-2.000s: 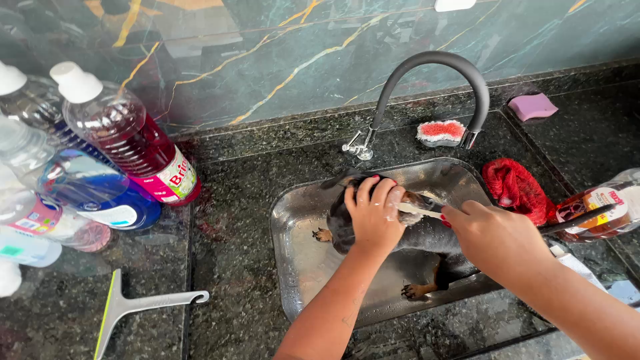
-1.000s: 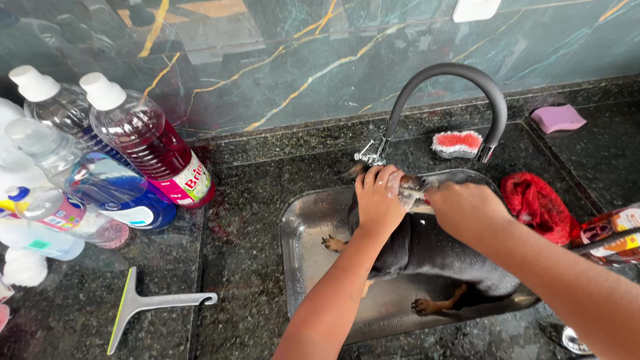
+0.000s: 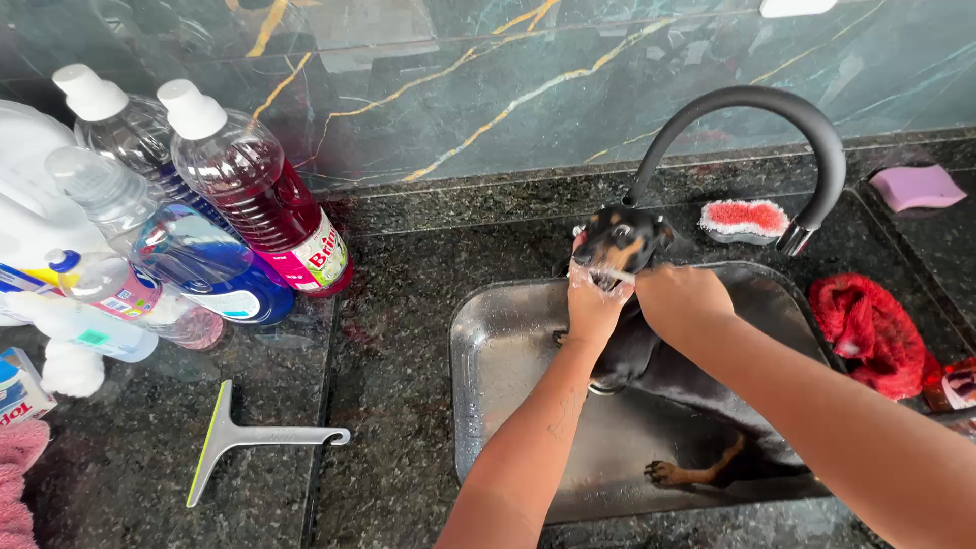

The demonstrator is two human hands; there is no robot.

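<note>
A small black and tan dog (image 3: 686, 389) is in a stainless steel sink (image 3: 503, 427), its muzzle raised and its mouth partly open. My left hand (image 3: 595, 305) grips the dog's lower jaw from below, with whitish foam on the fingers. In my right hand (image 3: 682, 301) is a slim whitish stick-like tool (image 3: 614, 273), probably a toothbrush, whose end lies at the dog's mouth; the fist hides the rest of it. One tan paw (image 3: 667, 473) rests on the sink floor.
A black gooseneck faucet (image 3: 743, 95) arches behind the dog. A red-and-white scrubbing sponge (image 3: 743, 219), a purple sponge (image 3: 917, 187) and a red cloth (image 3: 869, 332) lie behind and right of the sink. Several bottles (image 3: 263, 206) and a squeegee (image 3: 229, 436) occupy the left counter.
The dog's face, hidden behind my hands before, now shows, turned upward. My left hand has gone from over its head to under its jaw.
</note>
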